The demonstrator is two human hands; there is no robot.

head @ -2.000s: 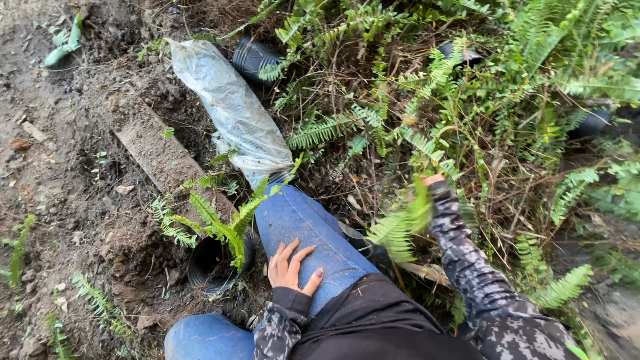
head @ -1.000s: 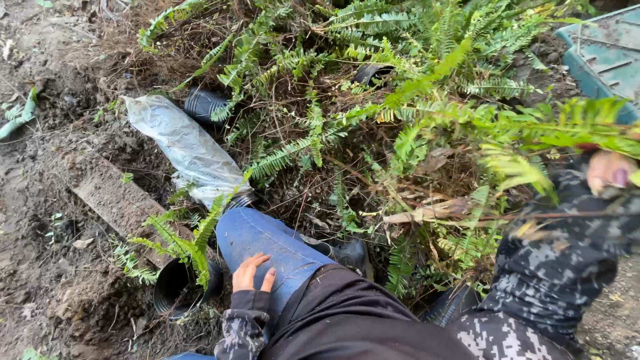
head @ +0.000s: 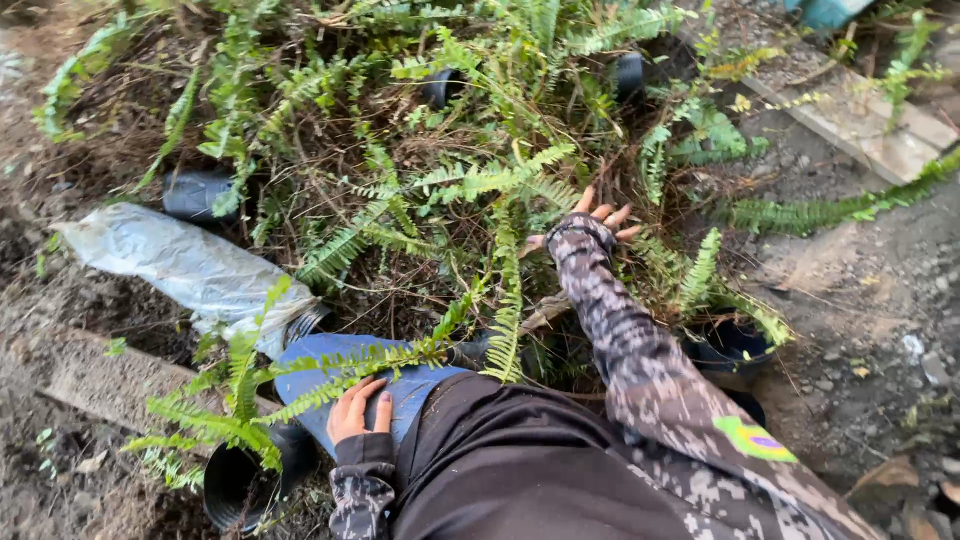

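Note:
My left hand rests on the denim over my thigh, holding nothing. My right hand reaches into the bed of green sword ferns, fingers spread, among brown dry stems; no item shows between them. Close to my left hand, a black plastic pot lies tipped with its mouth showing, fern fronds over it. Clear plastic sheeting covers my lower leg beyond the knee. Another black pot lies beside that sheeting. Right of my right forearm is a black pot with fronds hanging across it.
Dirt-covered wooden board lies at the left on dark soil. Pale planks lie at the upper right, near a teal object at the top edge. More black pots sit among the ferns. Gravelly soil runs down the right side.
My right hand, raised at the far right a second ago near blurred fronds, is now down in the ferns with spread fingers. My left hand stays on my thigh. The view has shifted.

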